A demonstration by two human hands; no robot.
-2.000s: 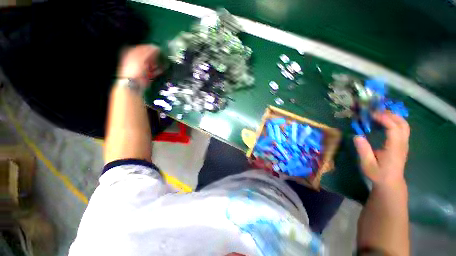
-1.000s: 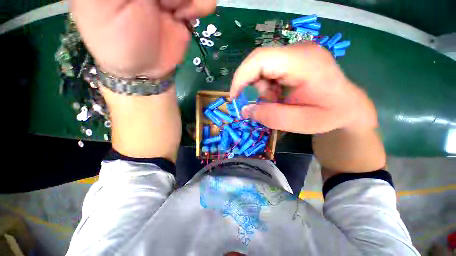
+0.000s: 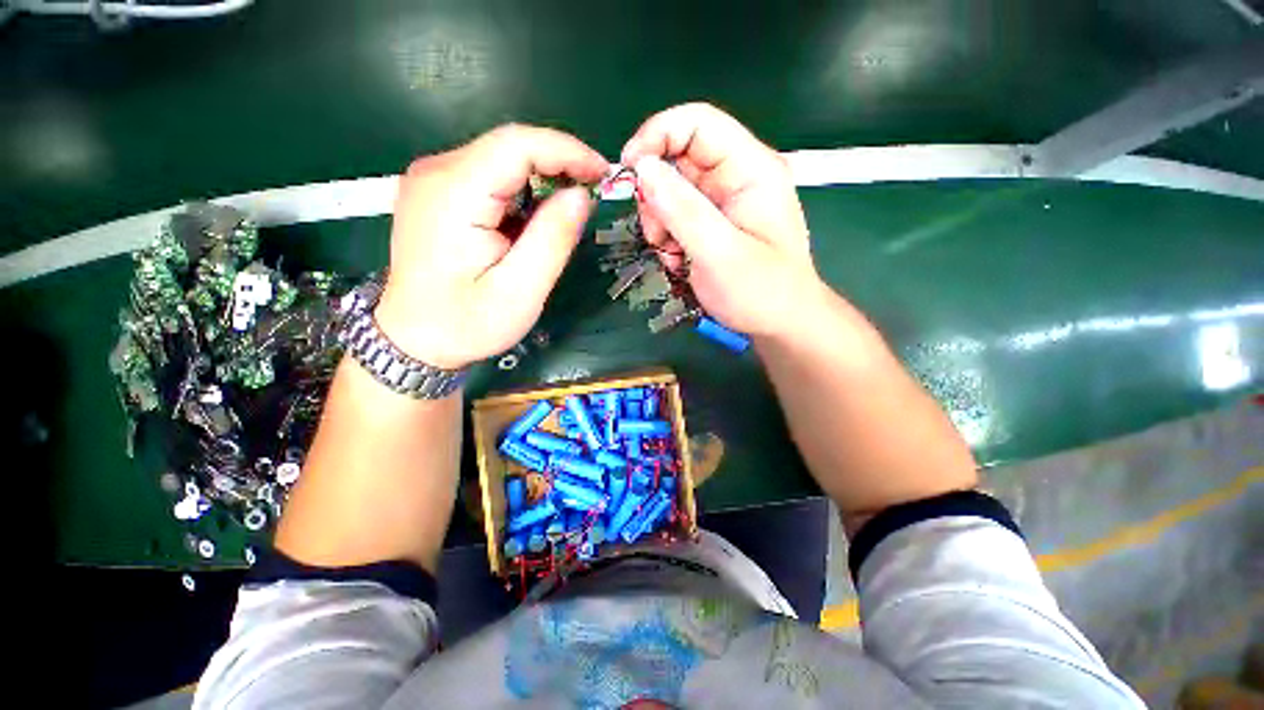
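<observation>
My left hand (image 3: 478, 250) pinches a small green circuit board (image 3: 543, 189), mostly hidden by its fingers. My right hand (image 3: 735, 229) pinches thin red and dark leads with a tiny pale piece (image 3: 618, 180). The fingertips of both hands nearly meet there. A blue battery (image 3: 722, 334) shows below my right hand; I cannot tell whether it hangs from the leads or lies on the bench. Grey plates (image 3: 646, 278) lie between the hands, partly covered. The tan box (image 3: 488, 479) holds many loose blue batteries (image 3: 575, 468), with red leads at its near edge.
A tangled heap of green boards and dark wires (image 3: 208, 326) lies on the left of the green bench (image 3: 887, 361). Small white ring pieces (image 3: 254, 519) lie at its near side. A white strip (image 3: 901, 165) crosses behind the hands, with a metal bar (image 3: 1164, 111) at far right.
My right hand has risen from the box to meet my left hand's fingertips over the bench. My left hand has come nearer the middle. The view has shifted, showing more bench beyond the white strip.
</observation>
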